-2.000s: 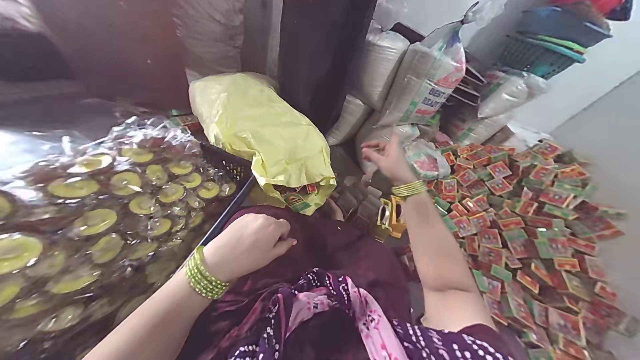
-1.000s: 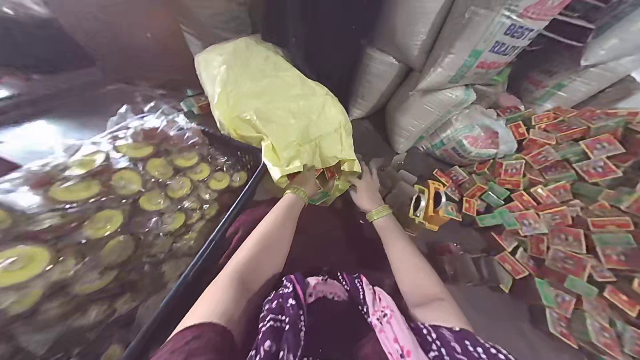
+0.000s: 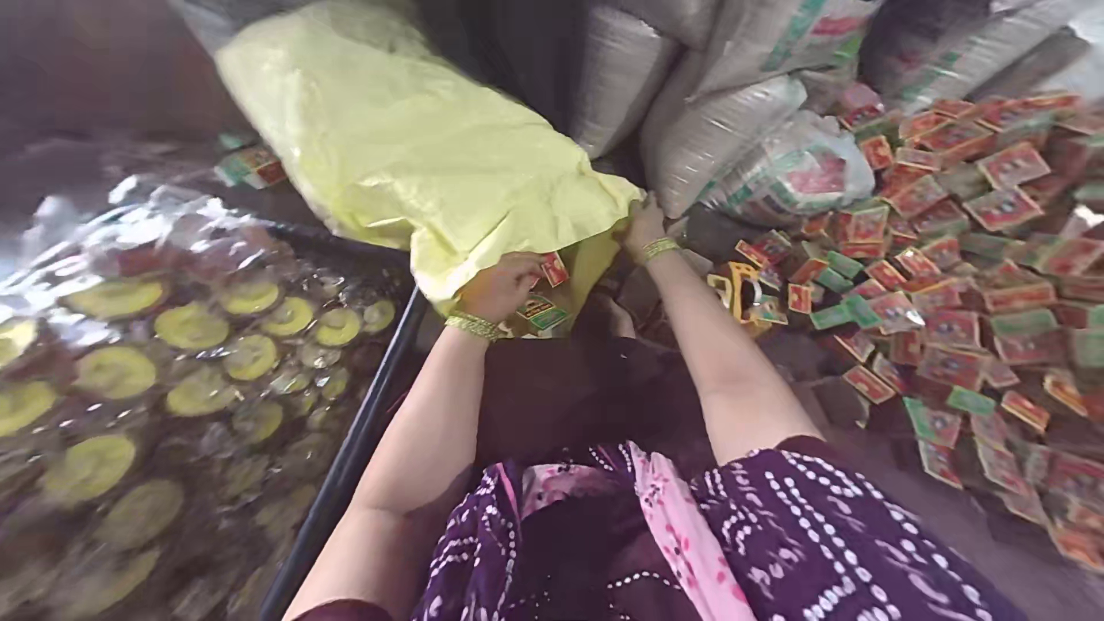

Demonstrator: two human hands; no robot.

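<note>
A large yellow plastic sack [image 3: 431,147] lies ahead of me, its mouth turned toward my lap. At the left side of the mouth is my left hand [image 3: 502,289], its fingers beside a small red packet [image 3: 555,269]; whether it grips the packet I cannot tell. A green and red packet [image 3: 542,312] shows just below, in the sack's opening. My right hand [image 3: 645,228] holds the right edge of the mouth, fingers partly hidden by the plastic. The rest of the sack's contents are hidden.
Many red and green packets [image 3: 953,328] lie heaped on the floor at right. A yellow tape dispenser [image 3: 740,291] stands near my right forearm. Filled white sacks [image 3: 724,138] stand behind. At left, a dark-rimmed crate [image 3: 349,440] borders clear-wrapped items with yellow discs [image 3: 191,325].
My right hand was raised away from the sack two seconds ago and now holds its edge. My left hand has moved from my lap to the sack's mouth. The view has moved closer.
</note>
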